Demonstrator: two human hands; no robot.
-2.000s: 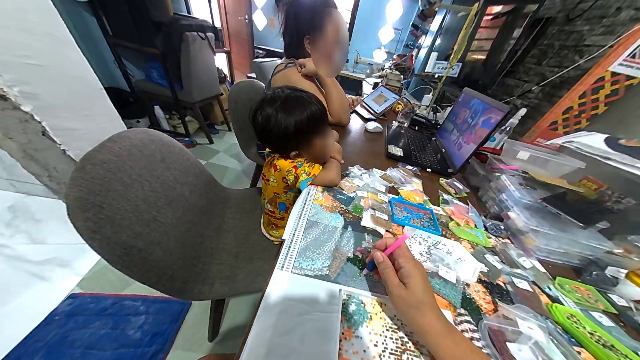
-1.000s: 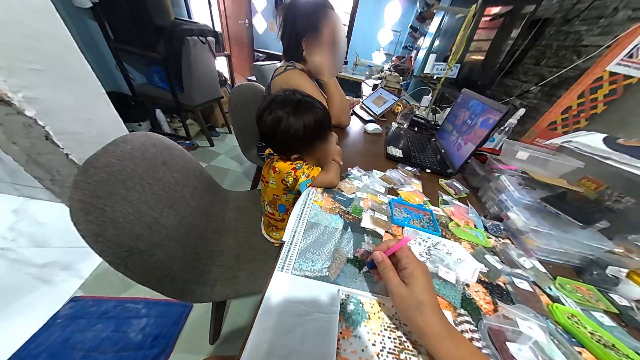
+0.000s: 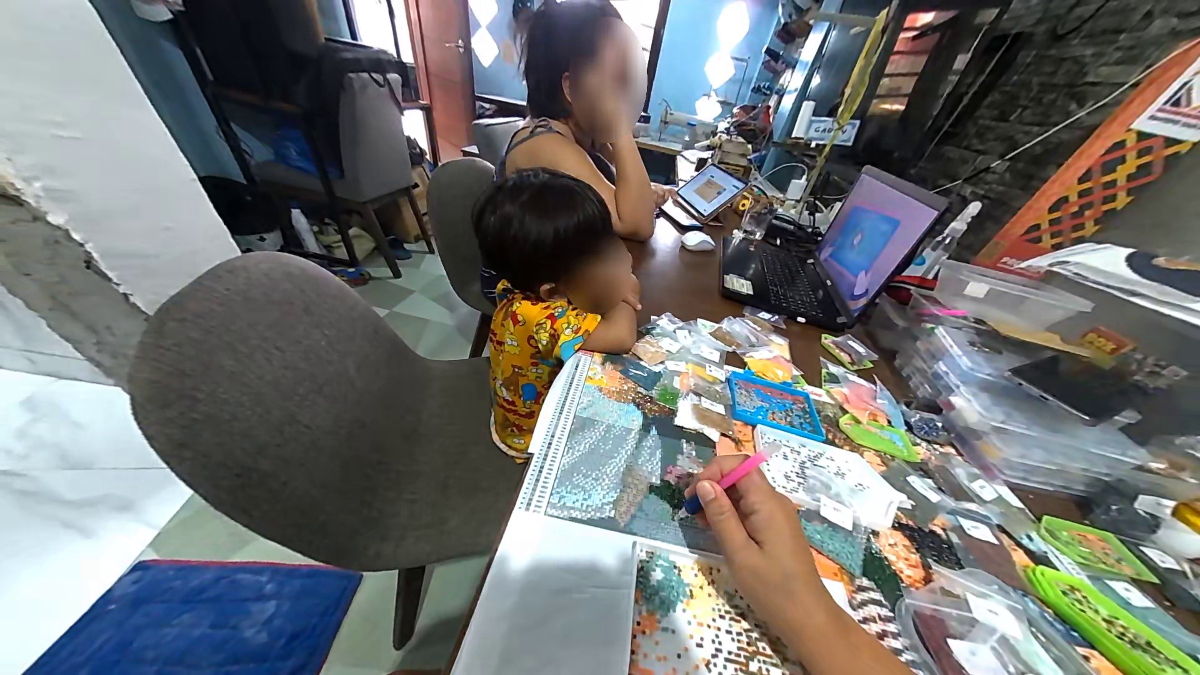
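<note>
My right hand [image 3: 750, 525] is closed around a pink diamond-painting pen [image 3: 745, 469] with a blue grip. The pen slants down to the left, its tip at or just above the dark part of a diamond-painting canvas [image 3: 600, 459]. Below the hand lies a sheet of multicoloured square beads [image 3: 694, 619]. A white tray with dark beads [image 3: 816, 469] and a blue tray of beads [image 3: 776, 407] are beyond the hand. Small labelled bead bags [image 3: 703, 408] lie on the canvas's far part. My left hand is out of view.
A child [image 3: 544, 309] leans on the table edge, beside a seated person [image 3: 581, 122]. An open laptop [image 3: 825, 253], a mouse [image 3: 697, 241] and a tablet [image 3: 710, 192] stand farther back. Clear plastic boxes [image 3: 1012, 394] and green trays [image 3: 1097, 548] are on the right. A grey chair [image 3: 309, 422] stands left.
The picture on the laptop screen has changed. The child's head and the seated person's raised hand have shifted slightly. My right hand has kept hold of the pen over the canvas.
</note>
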